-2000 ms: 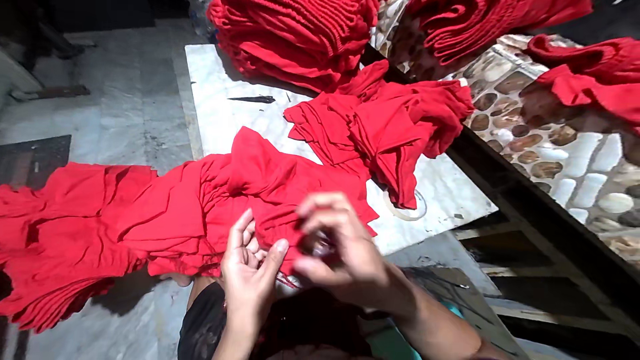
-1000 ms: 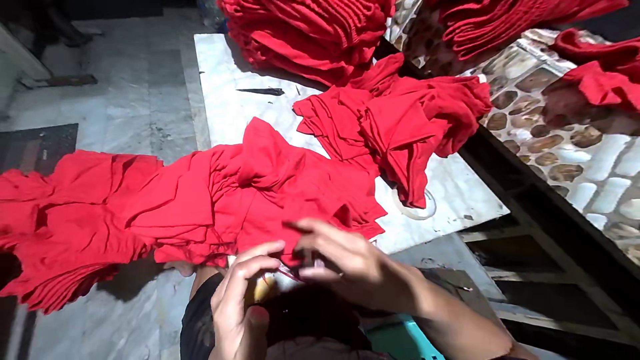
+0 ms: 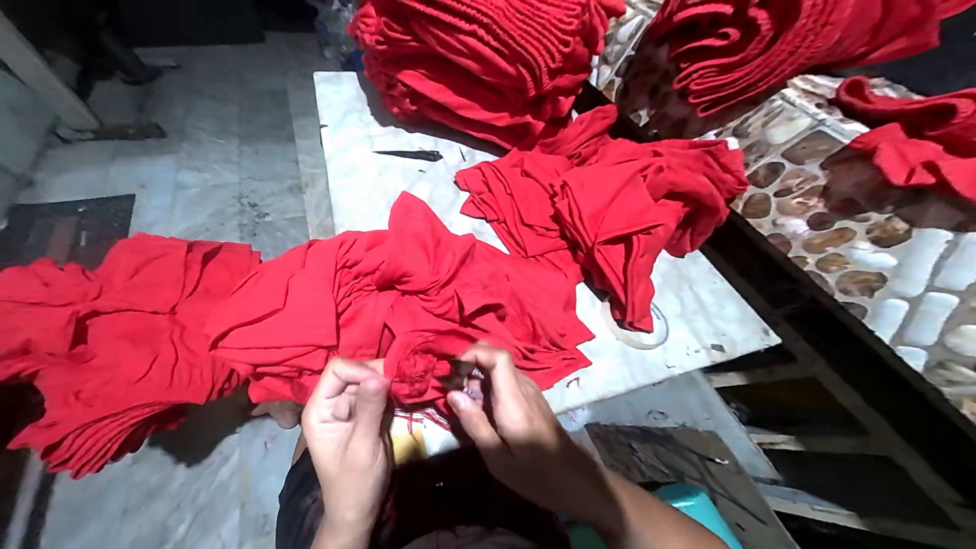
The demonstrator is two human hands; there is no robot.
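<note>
In the head view, a long pile of layered red fabric pieces (image 3: 274,305) runs from the left edge across the near part of a white marble-look board. My left hand (image 3: 351,435) pinches the edge of a gathered bit of red fabric (image 3: 415,374) at the front of this pile. Close to its right side, my right hand (image 3: 518,427) has its fingers curled round a small, dark, shiny tool (image 3: 467,381); what kind it is cannot be told. Loose red threads (image 3: 419,418) hang below the gathered bit. A second red fabric bundle (image 3: 610,191) lies behind, to the right.
A tall folded red fabric stack (image 3: 488,69) stands at the board's back. A dark pointed object (image 3: 409,155) and a pale ring (image 3: 640,332) lie on the white board (image 3: 709,320). More red fabric (image 3: 762,46) rests on a pebble-patterned surface (image 3: 862,252) at right.
The gathered bit of red fabric now shows between my hands. My left thumb and index finger have closed at its edge. The fabric piles have stayed put.
</note>
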